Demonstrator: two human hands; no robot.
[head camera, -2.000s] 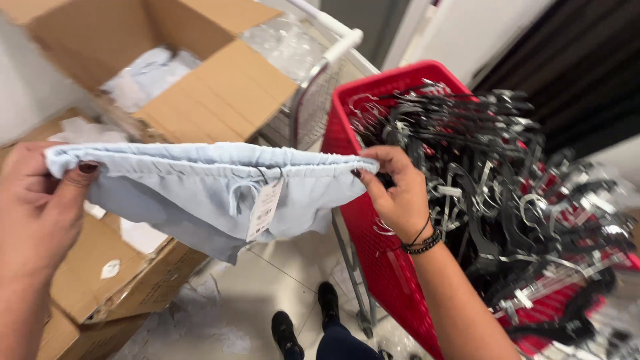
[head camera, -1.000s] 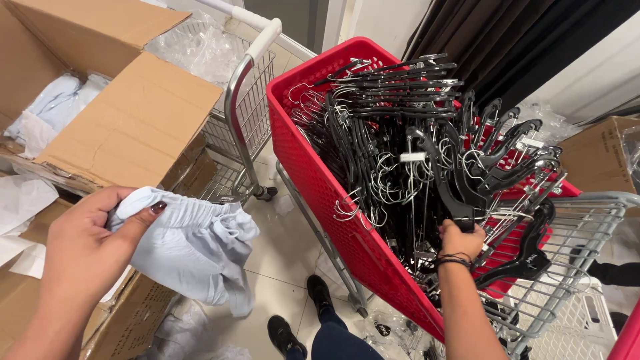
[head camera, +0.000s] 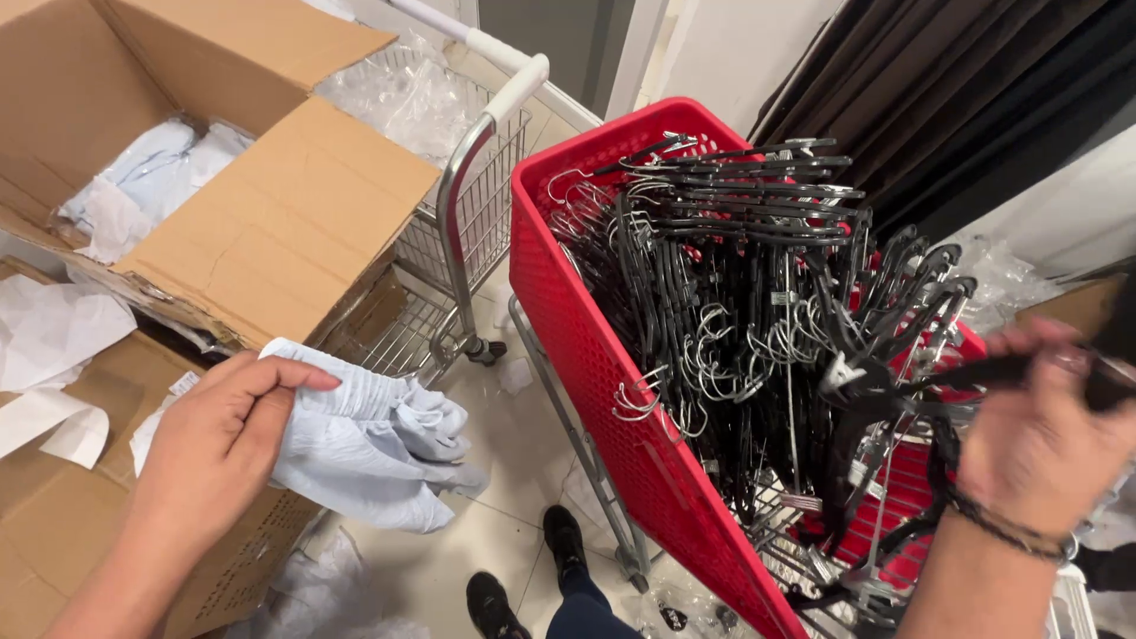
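My left hand (head camera: 235, 435) pinches the gathered elastic waistband of a light blue fabric garment (head camera: 364, 453), which hangs folded over beside the open carton. At the right, my right hand (head camera: 1038, 426) is closed on a black plastic hanger (head camera: 967, 377); motion blurs it, and where this hanger ends among the others is hard to tell. Below and left of that hand, a red plastic basket (head camera: 586, 328) holds a dense heap of black hangers (head camera: 728, 284) with metal hooks and clips.
An open cardboard box (head camera: 284, 222) with light blue garments (head camera: 160, 177) stands at upper left. Behind it is a wire cart (head camera: 457, 177) with clear plastic bags (head camera: 399, 93). White paper (head camera: 62, 337) lies on another carton. Dark curtains (head camera: 941, 106) hang upper right. Plastic wrap litters the floor.
Both hands held the garment's waistband stretched at first; my right hand let go and reached into the hangers. It has since moved right with a hanger. The garment now hangs from my left hand alone.
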